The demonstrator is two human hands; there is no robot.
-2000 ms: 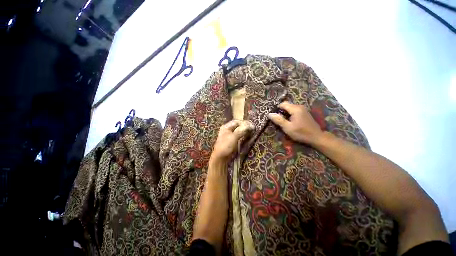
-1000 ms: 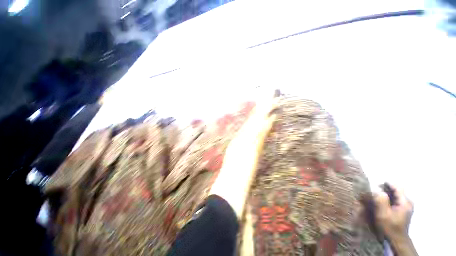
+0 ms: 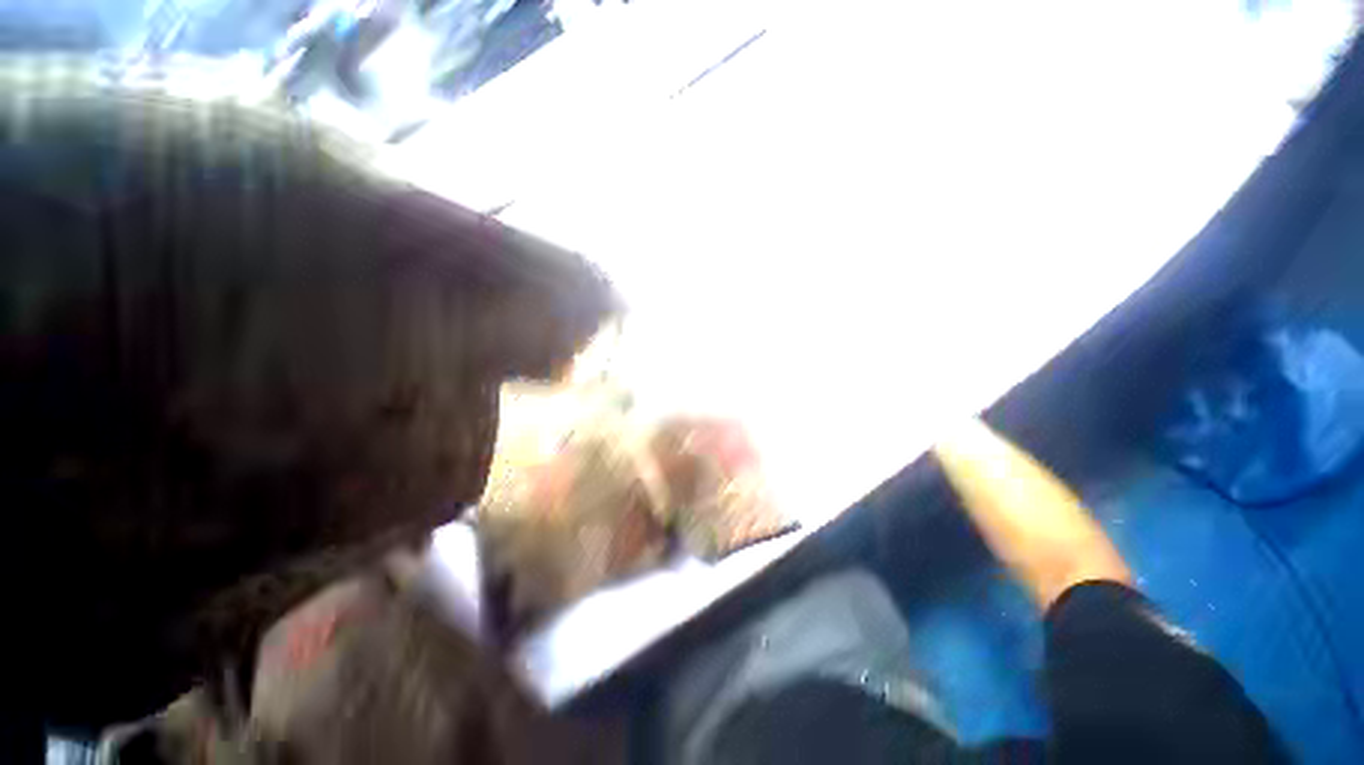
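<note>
A large dark brown cloth mass, blurred and very close to the camera, fills the left side; it looks like a raised batik shirt. More patterned brown and red shirt cloth lies below it at the table's near edge. My left hand is not seen. My right forearm reaches up from a dark sleeve at the lower right to the table edge. Its hand is lost in blur and glare, so whether it holds anything cannot be told.
The white table is overexposed, with its dark edge running diagonally to the upper right. The floor is blue, with a crumpled blue item at the right. A grey rounded shape is at the bottom centre.
The view has swung sharply toward the table's right edge and floor. Dark cloth now covers the left side, and my left arm has gone from view.
</note>
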